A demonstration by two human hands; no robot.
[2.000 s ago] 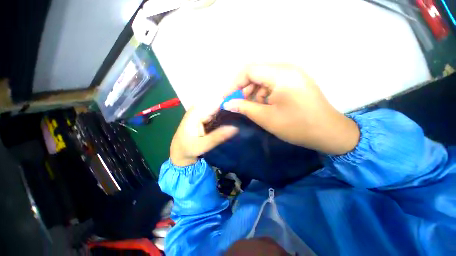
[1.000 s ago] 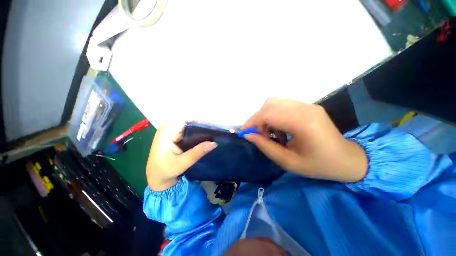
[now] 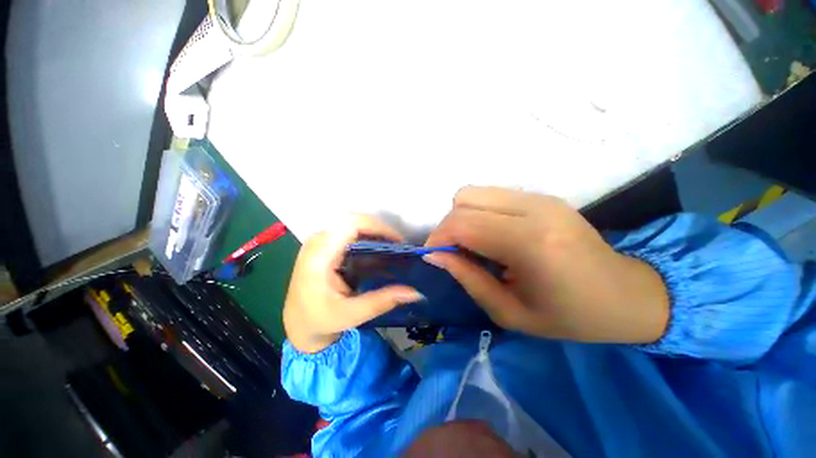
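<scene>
A dark tablet [image 3: 420, 300] is held over my lap, at the near edge of the white mat, its long edge facing away from me. My left hand [image 3: 329, 291] grips its left end, thumb on the dark face. My right hand [image 3: 555, 268] pinches the blue opening pick [image 3: 438, 251] between thumb and index finger. The pick lies flat at the tablet's far long edge; whether its tip is inside the seam cannot be told. My right fingers hide the tablet's right end.
The white mat [image 3: 429, 107] lies ahead. At left are a tape roll [image 3: 284, 31], a clear plastic box [image 3: 183, 219] and a red tool [image 3: 259, 240] on the green mat. Stacked dark slabs [image 3: 192, 335] stand at lower left. A grey panel [image 3: 85, 116] is at far left.
The tablet was tilted and blurred at first and now shows its far edge. The pick has come to lie flatter along that edge. Both hands stay on their things; the camera view has shifted.
</scene>
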